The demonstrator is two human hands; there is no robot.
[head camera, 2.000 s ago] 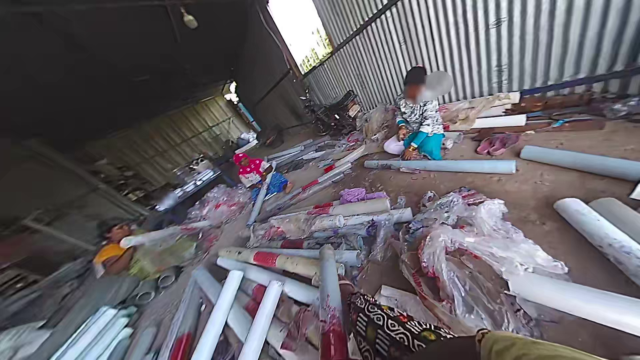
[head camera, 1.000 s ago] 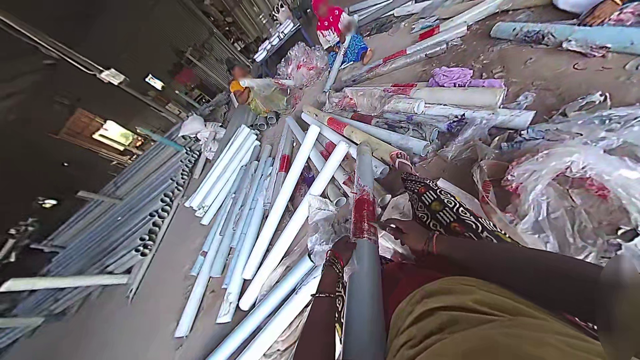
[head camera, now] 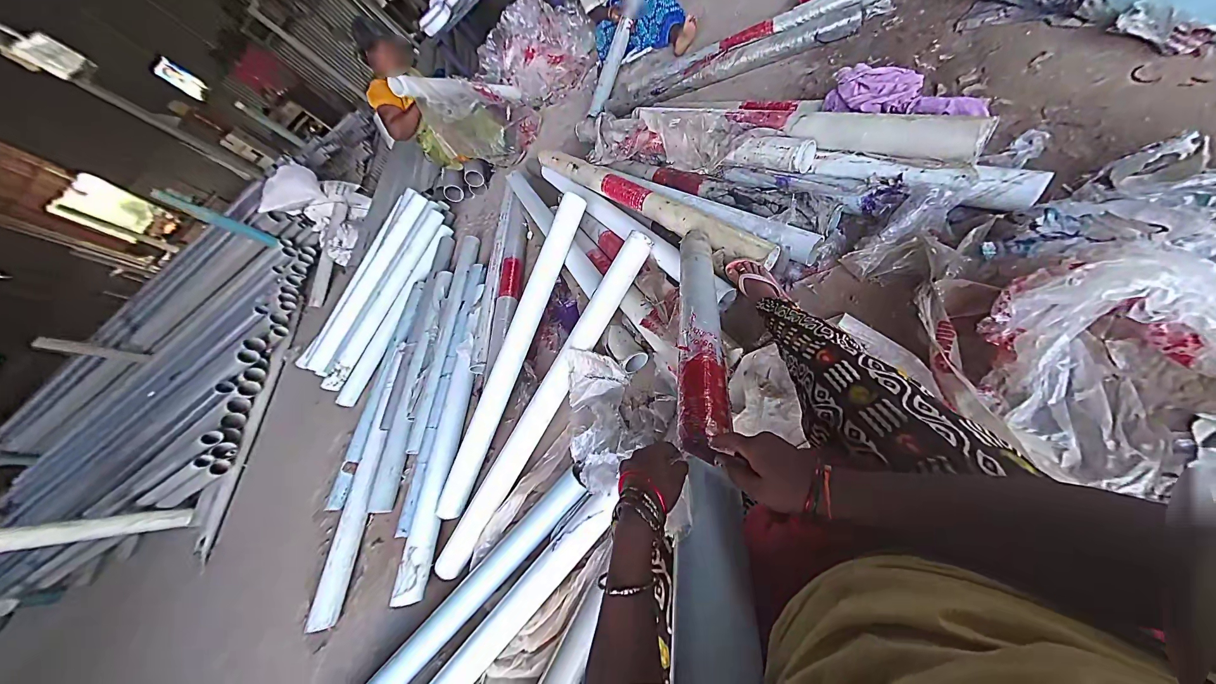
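Note:
A grey pipe (head camera: 717, 579) runs lengthwise between my two hands, its far end pointing away from me. Plastic film with a red band (head camera: 704, 385) covers its far part, and the near part is bare. My right hand (head camera: 768, 470) grips the film's near edge on the pipe's right side. Against the pipe's left side is my left hand (head camera: 654, 472), fingers curled; what they hold is hidden. Crumpled clear film (head camera: 613, 413) lies just beyond my left hand. Beside the pipe, to the right, is a leg in black patterned cloth (head camera: 869, 385).
White pipes (head camera: 522, 351) and blue-grey pipes (head camera: 442, 380) lie on the floor at left. Stacked grey pipes (head camera: 152, 351) stand farther left. Film-wrapped pipes (head camera: 883, 138) lie ahead, loose plastic film (head camera: 1092, 361) at right. A person (head camera: 394, 104) sits behind, holding a white pipe; another is partly visible.
The view has swung down and left from the far wall. Both hands, out of view two seconds ago, are now at the pipe; the right hand has moved closer to the red band's near edge.

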